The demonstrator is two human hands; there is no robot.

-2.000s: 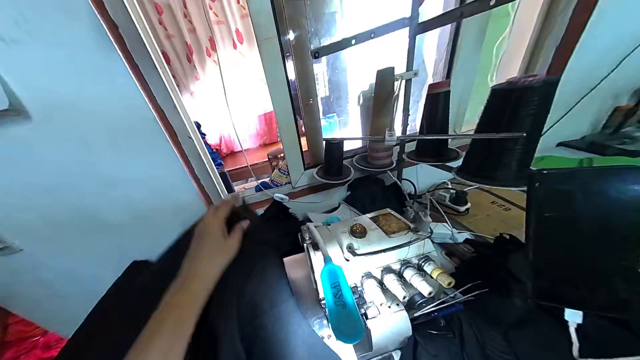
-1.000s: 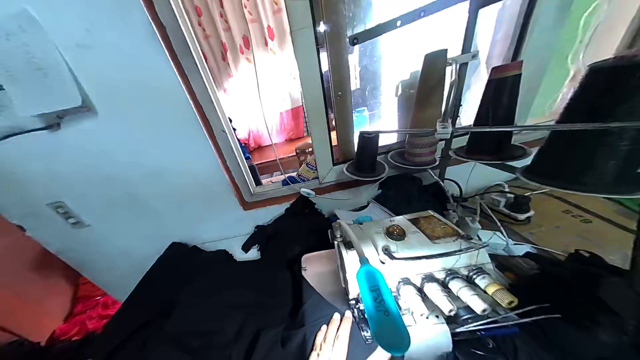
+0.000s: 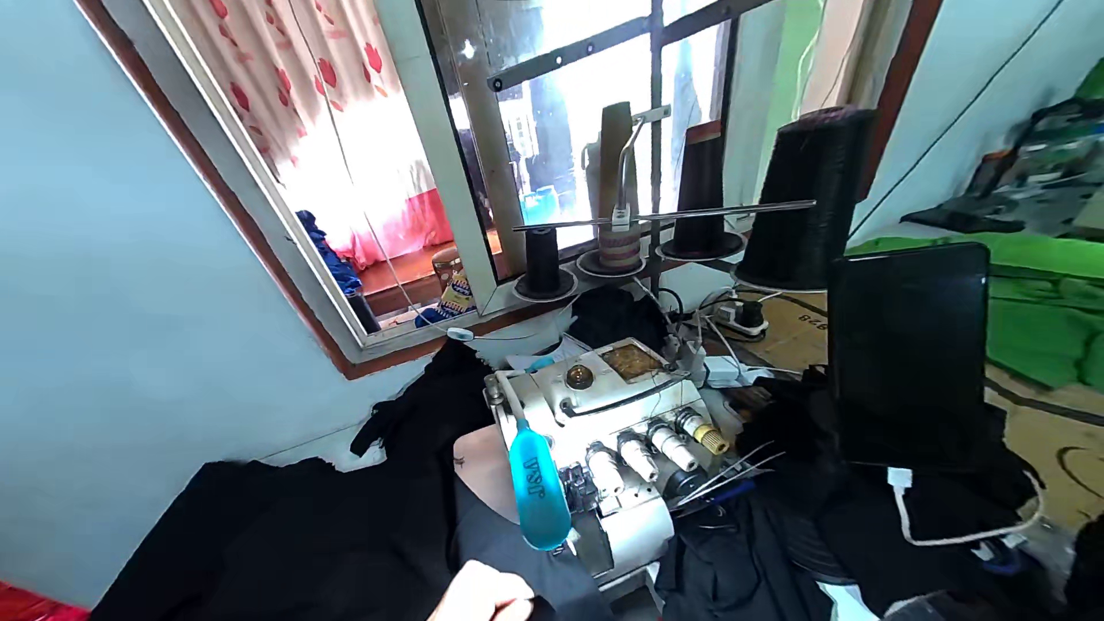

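My left hand (image 3: 485, 593) is at the bottom edge, just below the overlock sewing machine (image 3: 595, 405). Its fingers are curled, pinching the edge of dark fabric; the wrist is cut off by the frame. Black fabric (image 3: 319, 526) spreads left of the machine, and a dark grey piece (image 3: 500, 543) lies across its front by the needle area. A blue paddle-shaped lever cover (image 3: 539, 492) hangs over the machine's front. My right hand is out of view.
Black thread cones (image 3: 798, 207) and a brown cone (image 3: 617, 190) stand behind the machine, under a metal thread guide bar (image 3: 690, 214). A tablet (image 3: 910, 354) with a white cable stands at right. Tweezers (image 3: 729, 474) lie beside the tension knobs. More black cloth (image 3: 733, 561) is at lower right.
My left hand, stretched over the cloth at left two seconds ago, is now low in front of the machine. Fingertips of a second hand at the bottom edge one second ago are gone from view.
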